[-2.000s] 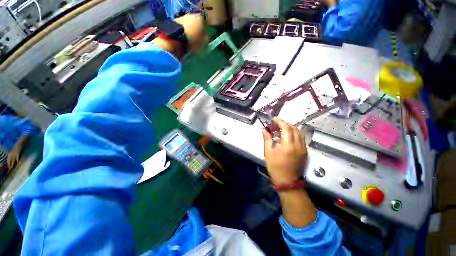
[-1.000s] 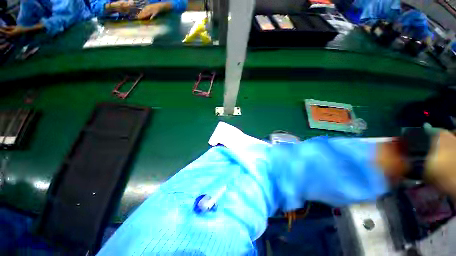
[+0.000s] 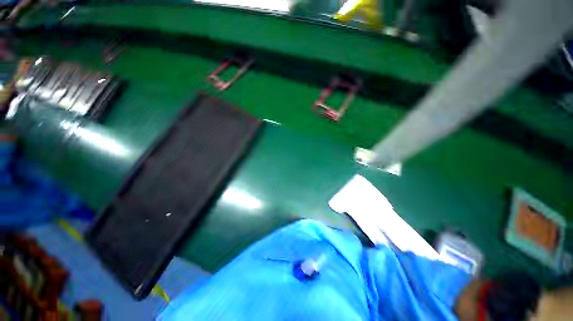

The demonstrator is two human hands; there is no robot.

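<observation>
My left arm in its blue sleeve reaches to the lower right. My left hand [image 3: 556, 307] is blurred and cut off by the right edge; its fingers are out of the picture. A black band and a red string are on the wrist. My right hand is not in view. Nearest in front are a flat black tray [image 3: 179, 182] on the green bench and a white paper [image 3: 377, 213] beside the sleeve. The grey handheld controller [image 3: 460, 252] is partly hidden by the sleeve. Two maroon frames [image 3: 218, 83] [image 3: 329, 113] lie farther back, apart.
A grey post [image 3: 452, 94] rises from the bench. A teal-rimmed plate with an orange-brown centre [image 3: 534, 229] lies at the right. Dark trays or parts [image 3: 69, 88] and a person's blue sleeve [image 3: 38, 188] are at the left. A yellow thing [image 3: 361, 11] is at the top.
The view has turned left and tilted. The tray, frames and plate now show farther right. My left hand has shifted down and out at the right edge. My right hand was visible two seconds ago.
</observation>
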